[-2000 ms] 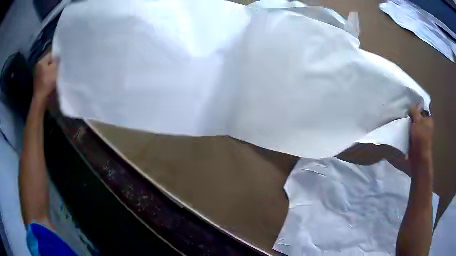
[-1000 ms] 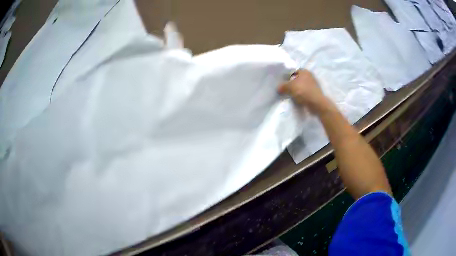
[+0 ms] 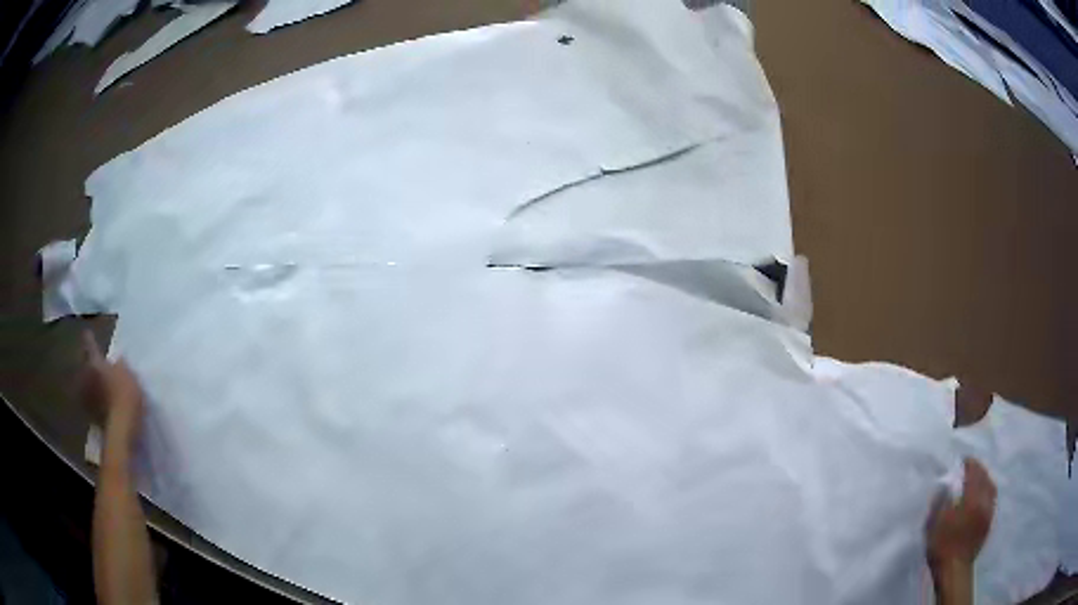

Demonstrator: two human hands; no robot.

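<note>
A large white pattern piece lies spread across the near part of the brown surface, its near edge cut off by the picture. Another large white pattern piece lies behind it, their edges close together, with a narrow dark gap toward the right. My left hand is at the near piece's left edge, slightly blurred; its grip is unclear. My right hand pinches the near piece's right end, beside a smaller white piece. A small white piece shows at the far left.
Brown surface shows at the right and around the pieces. White pieces lie at the top left. A bundle of white sheets lies at the top right. The table's edge curves along the lower left.
The large near piece has gone from being held up and lifted to lying mostly flat. My left hand is back in view at its left edge. The view has turned.
</note>
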